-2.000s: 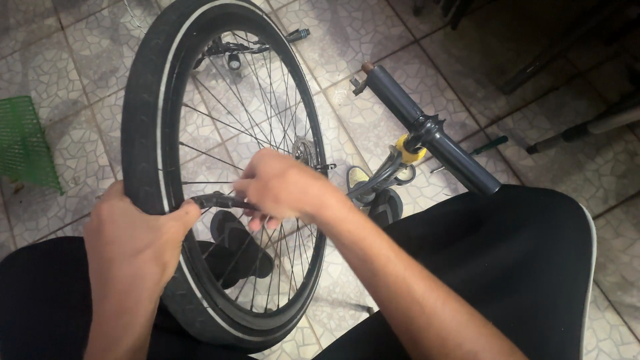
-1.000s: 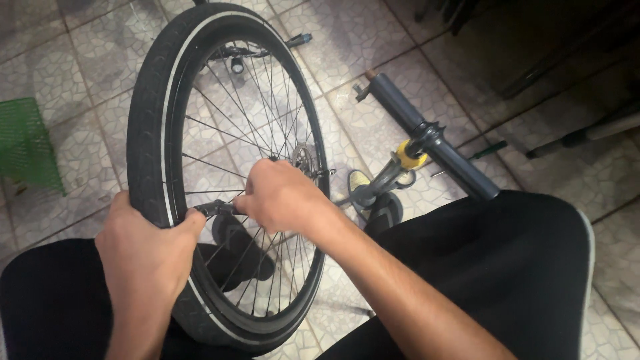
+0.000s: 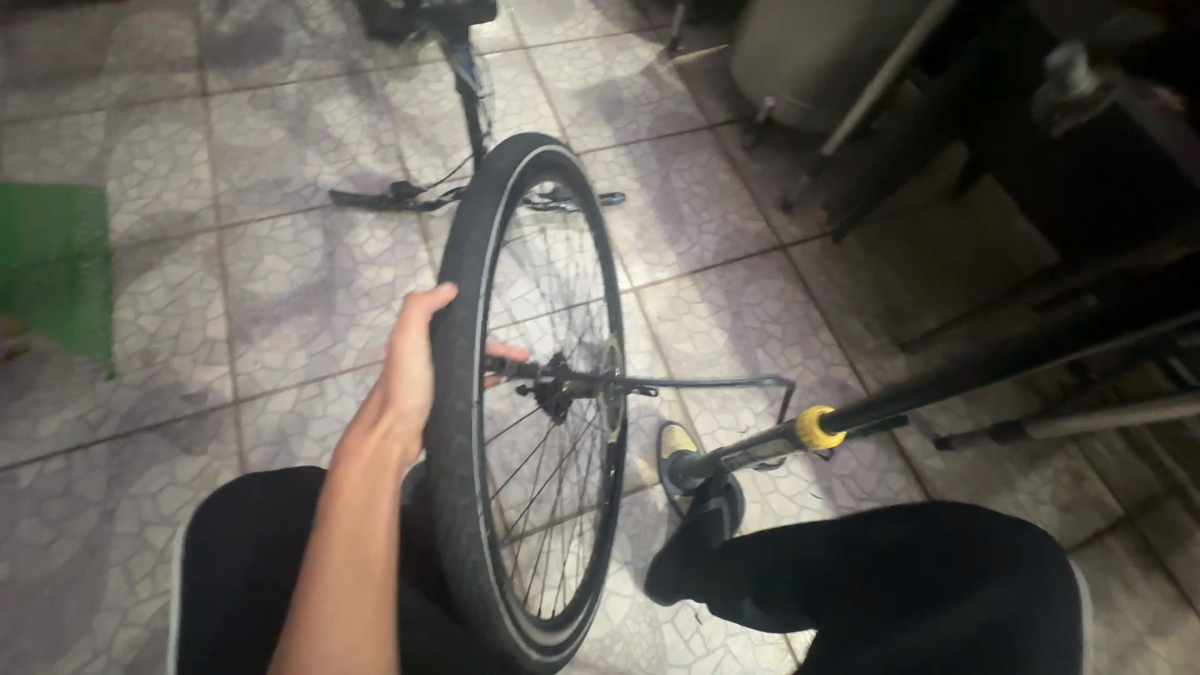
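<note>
Upright between my legs stands a bicycle wheel (image 3: 459, 375) with a black tire and a pale stripe. My left hand (image 3: 403, 375) grips its left side, thumb on the tire and fingertips showing through the spokes. Close to those fingertips, a black hose end (image 3: 506, 367) sits at the inner rim; whether the fingers touch it is unclear. The hose (image 3: 703, 382) crosses the hub area to a floor pump (image 3: 759, 448) with a yellow collar (image 3: 820, 427). A long dark shaft runs from the collar towards the right edge. My right hand and the pump handle are out of view.
Bicycle handlebar parts (image 3: 375, 200) rest near the floor beyond the wheel. A green perforated object (image 3: 56, 272) lies at far left. Metal legs and a pale cylindrical container (image 3: 806, 61) stand at upper right. My shoe (image 3: 677, 445) is beside the pump.
My right hand has left the wheel's inner rim and gone out of view. The hose now reaches the rim. The pump handle, seen before near the yellow collar, is no longer visible. The view has shifted.
</note>
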